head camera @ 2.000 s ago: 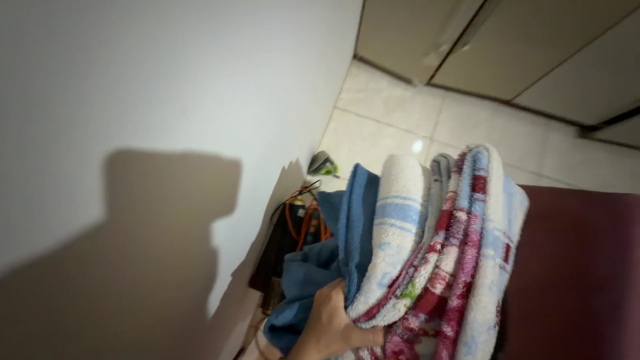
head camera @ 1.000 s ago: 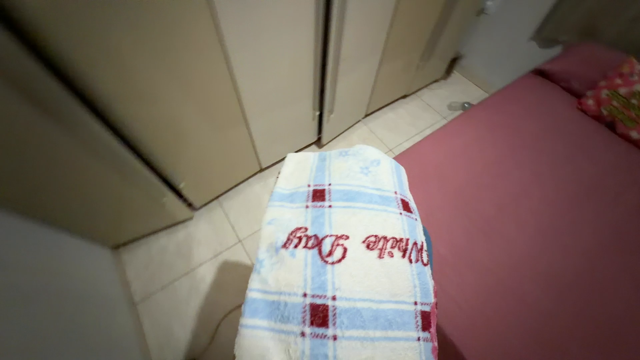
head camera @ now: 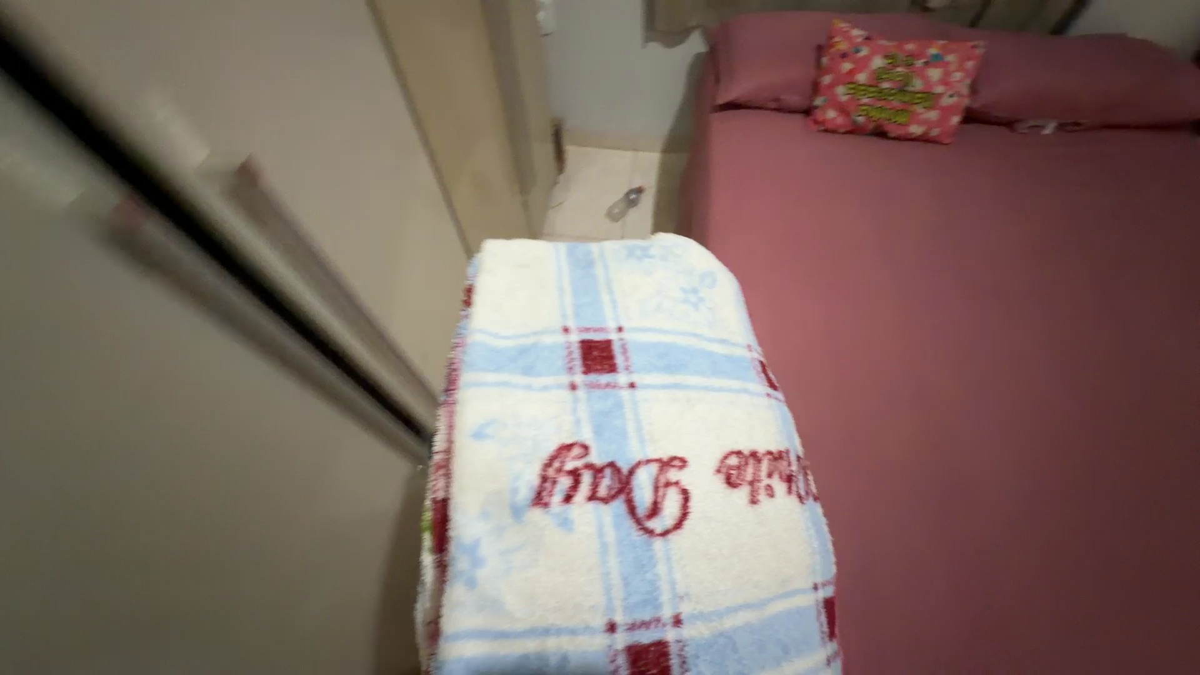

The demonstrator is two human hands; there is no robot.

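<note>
A folded terry towel (head camera: 628, 422), white with light blue bands, dark red squares and red lettering, fills the lower middle of the view. Its lettering appears upside down. Along its left edge shows a strip of red, white and green patterned cloth (head camera: 439, 506) lying under it. Neither my left hand nor my right hand can be seen; whatever supports the towel is hidden beneath it or below the frame.
Pale wardrobe doors (head camera: 309, 122) with long handles stand close on the left. A bed with a dark pink sheet (head camera: 975, 356) spans the right, with pink pillows (head camera: 1078, 80) and a patterned cushion (head camera: 895, 84). A clear bottle (head camera: 625, 202) lies on the tiled floor (head camera: 595, 178).
The view has swung from the wall past the wardrobe toward the head of the bed. A hand held the stack of folded cloths two seconds ago; it is out of sight now.
</note>
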